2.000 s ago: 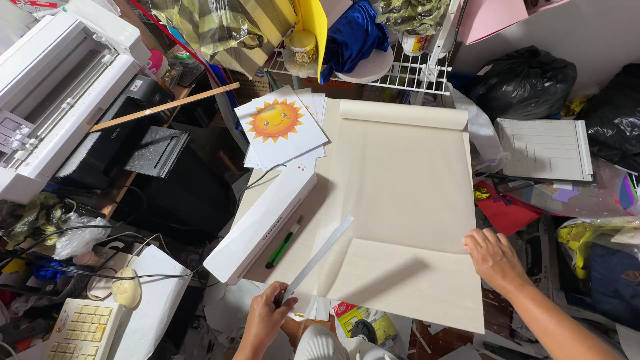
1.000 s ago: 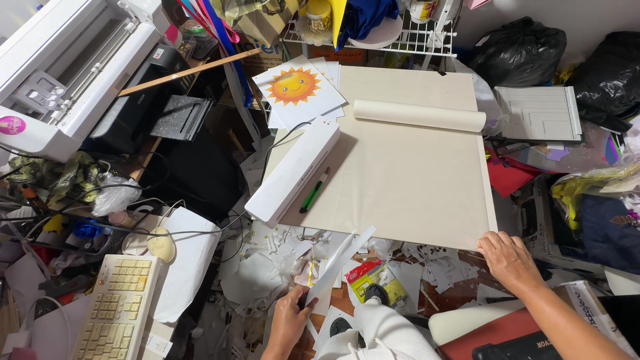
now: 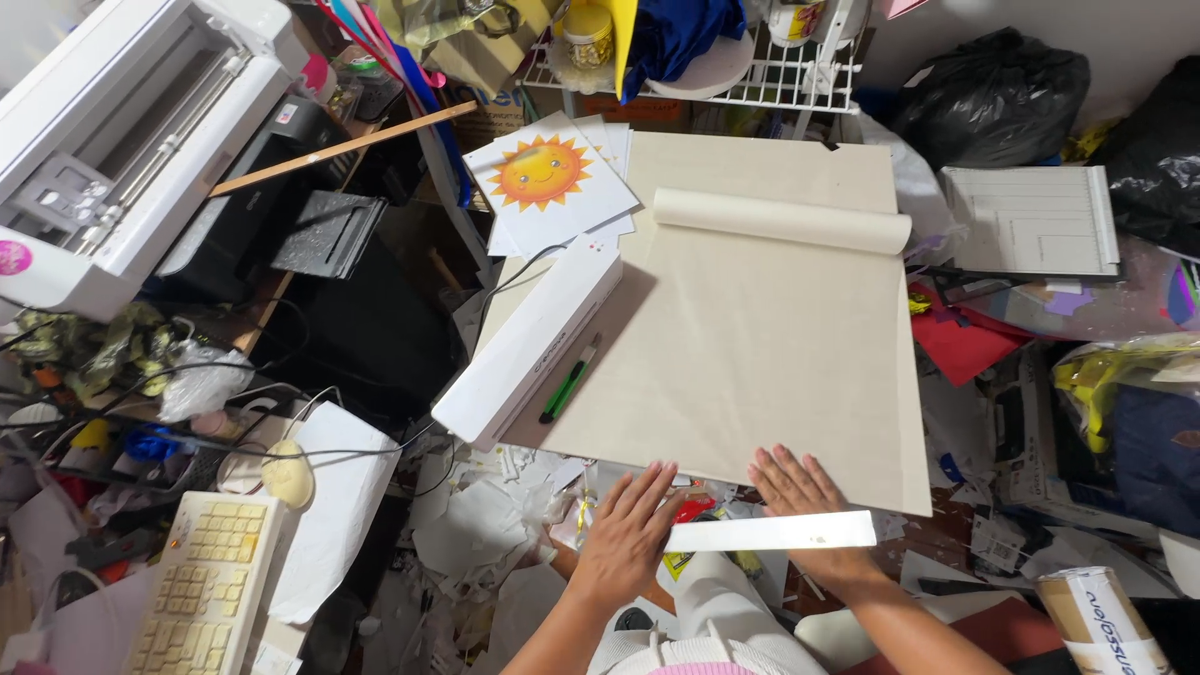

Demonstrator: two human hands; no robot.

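Note:
A beige sheet with a partly rolled end lies spread out. My left hand has its fingers extended at the sheet's near edge. My right hand rests with spread fingers at the near edge, farther right. A flat white strip crosses over my right hand near the wrist; its left end meets my left hand, and whether that hand grips it cannot be told. A green and black utility knife lies on the sheet beside a long white device bearing writing.
Papers with a sun picture lie at the far left corner. A keyboard and a mouse are at lower left. A white wire shelf stands behind; a paper trimmer is at right. Paper scraps cover the floor.
The roll has come nearer along the sheet since two seconds ago. My right hand has left the right corner and moved left along the near edge. My left hand has come up to that edge.

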